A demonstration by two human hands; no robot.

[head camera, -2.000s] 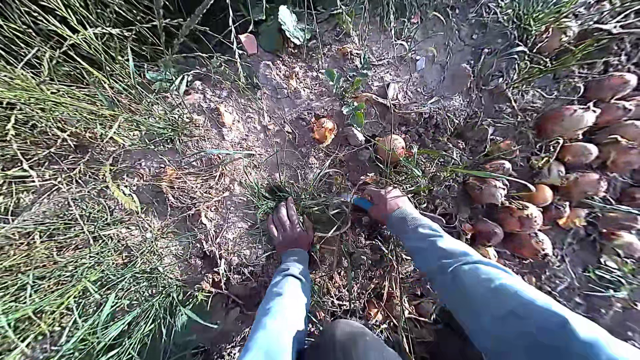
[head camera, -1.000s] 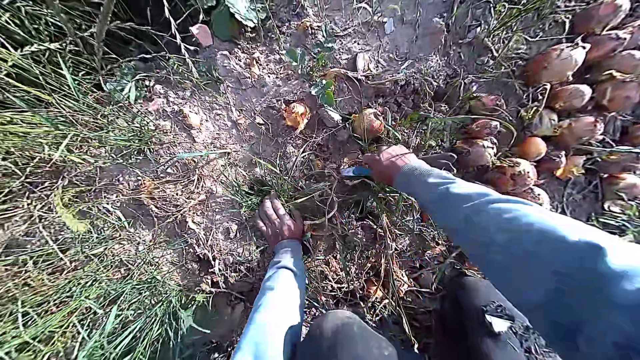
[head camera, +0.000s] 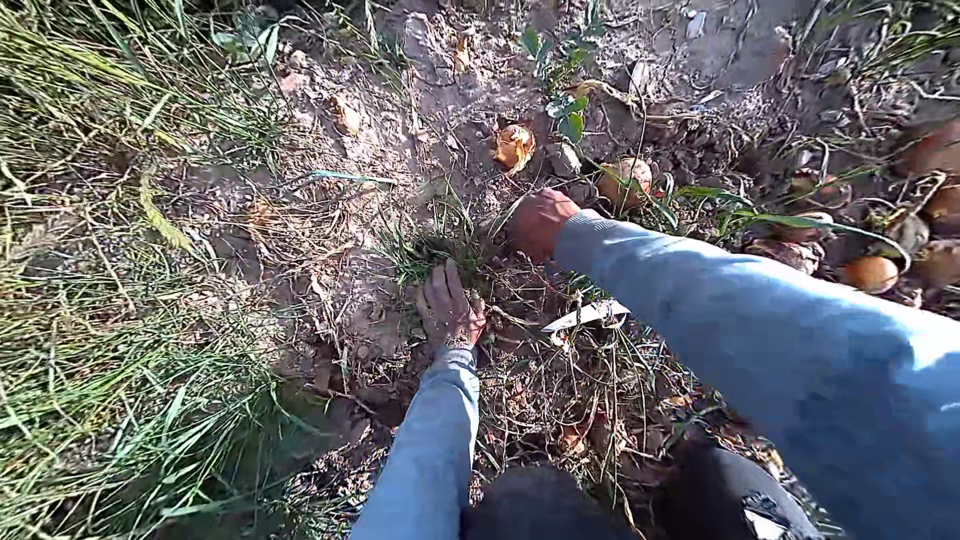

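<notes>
My left hand [head camera: 450,307] rests on the soil at the base of a green grass tuft [head camera: 431,247], fingers extended, with nothing seen in it. My right hand [head camera: 541,223] is up and right of the left, at the tuft's right side; its fingers are curled and partly hidden, so what they touch cannot be told. A knife blade [head camera: 586,316] lies over dry stalks below the right hand; its handle end is hidden by the right sleeve. Just beyond the right hand are an onion [head camera: 626,182] and a smaller, peeling onion [head camera: 515,148].
Several onions [head camera: 870,274] lie together at the right. Tall grass [head camera: 135,390] fills the left side. A small leafy weed [head camera: 568,116] grows beyond the hands. My knees [head camera: 551,502] are at the bottom edge, among dry stalks.
The right hand, earlier at the knife's blue handle, has moved up and left to the grass tuft, away from the blade. The left hand remains by the tuft.
</notes>
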